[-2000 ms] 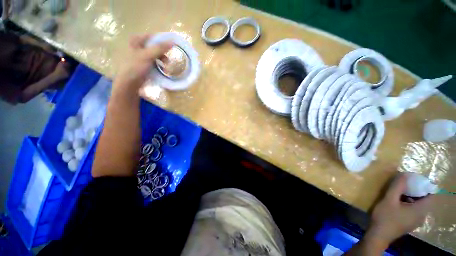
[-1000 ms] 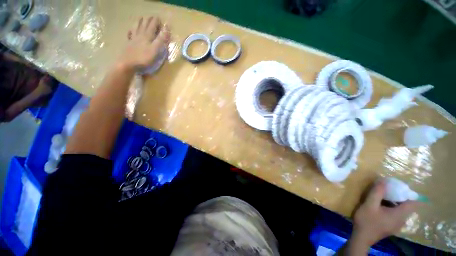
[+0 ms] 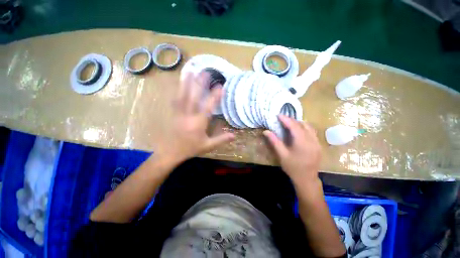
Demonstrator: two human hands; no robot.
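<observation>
A leaning stack of pale ring discs (image 3: 248, 98) lies on the tan bench in front of me. My right hand (image 3: 298, 146) is at the stack's right end, fingers at the last disc; a firm grip cannot be told. My left hand (image 3: 189, 118) is blurred, fingers spread, over the stack's left end and partly hiding a flat disc (image 3: 204, 63) there. A joined disc and ring (image 3: 104, 75) lies flat at the left. A teal-tipped glue bottle (image 3: 341, 135) lies right of my right hand.
Two collar rings (image 3: 137, 60) stand side by side at back left. Another joined disc (image 3: 288, 54), a long-nozzle bottle (image 3: 313, 72) and a spare glue bottle (image 3: 350, 86) lie beyond. Below the bench are a disc bin (image 3: 388, 216) at right and blue bins (image 3: 75, 189) at left.
My left hand has left the disc at the left and moved right to the stack. My right hand has let go of the glue bottle and moved to the stack. The view has shifted.
</observation>
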